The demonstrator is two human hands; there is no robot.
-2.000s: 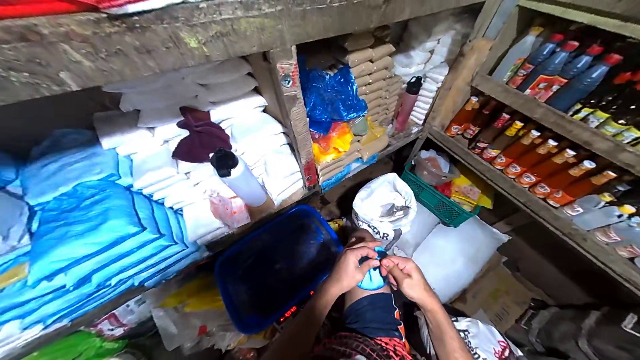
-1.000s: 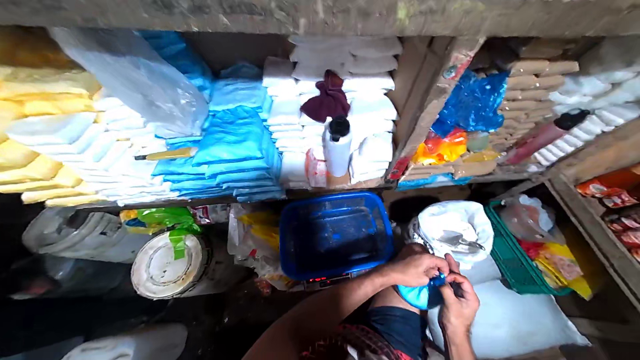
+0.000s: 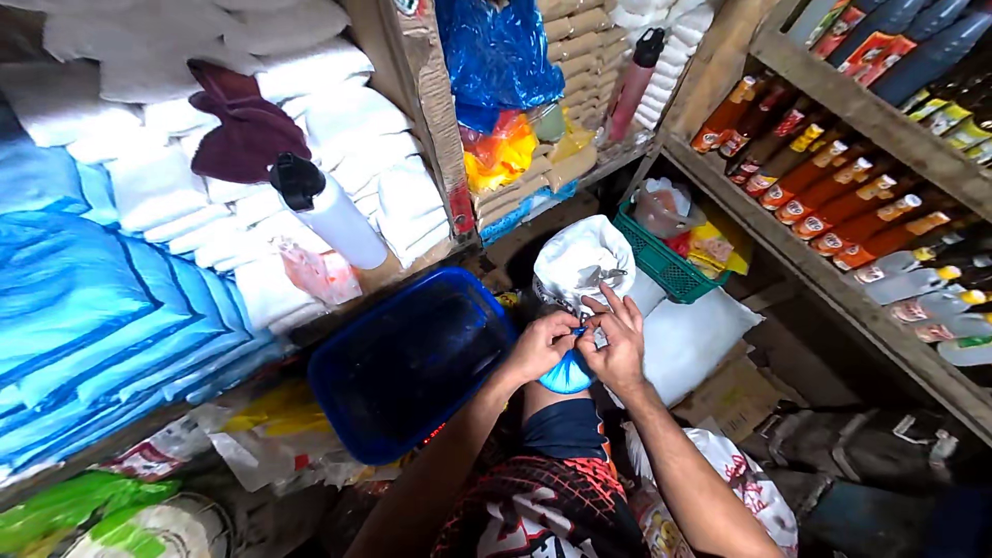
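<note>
A small blue plastic bag [image 3: 566, 375] with filled contents rests over my knee, its gathered neck pinched between both hands. My left hand [image 3: 545, 345] grips the neck from the left with thumb and fingertips. From the right, my right hand [image 3: 616, 339] pinches the same neck, thumb against index finger, the other fingers raised. Just beyond the hands stands an open white sack [image 3: 583, 260] with a metal scoop or similar tool inside; its contents are hard to make out.
A blue plastic basin [image 3: 411, 364] lies left of my leg. Beyond it, shelves hold stacked blue packs [image 3: 85, 310], white packs and a white bottle [image 3: 333, 217]. A green basket [image 3: 670, 260] is at the right, below a wooden rack of bottles [image 3: 821, 186].
The view has swung left and then back right. Both hands stay at the blue bag's neck; the fingers of my right hand are now more spread and raised.
</note>
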